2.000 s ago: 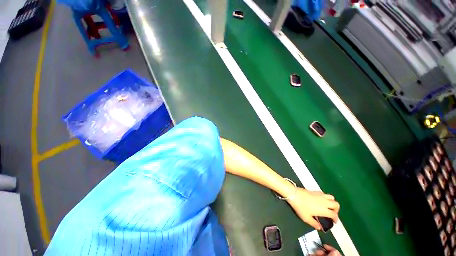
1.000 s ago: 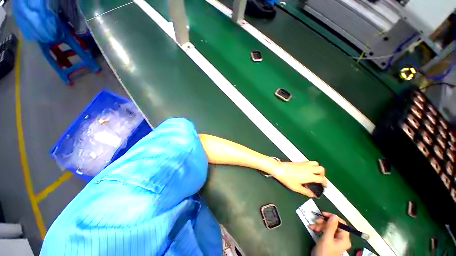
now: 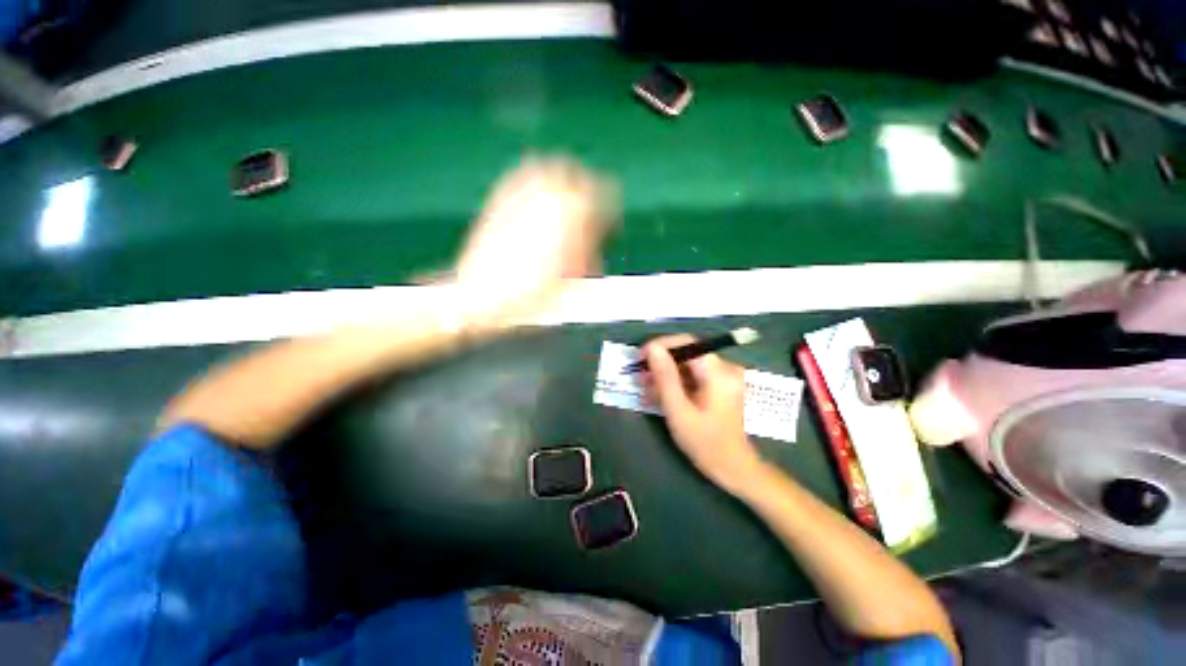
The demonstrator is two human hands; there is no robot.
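Observation:
My right hand (image 3: 702,402) holds a dark stick with a pale tuft (image 3: 706,346) like a pen, its tip over the left part of the white adhesive dot sheet (image 3: 774,405) on the bench. My left hand (image 3: 536,234) is blurred above the belt, just past the white rail; whether it holds anything cannot be told. Two watch bodies lie side by side on the bench, one (image 3: 561,471) behind the other (image 3: 605,519), near the front edge.
Several watches, one (image 3: 262,172) at left, lie on the green belt (image 3: 390,117) behind the white rail (image 3: 832,285). At right are a red packet (image 3: 843,442), a white packet (image 3: 895,471) bearing a watch (image 3: 878,373), and a pink fan (image 3: 1041,390).
The view has swung right and down. My left hand has left the rail beside the sheet and reaches over the belt. Two watches now show on the bench where one showed before.

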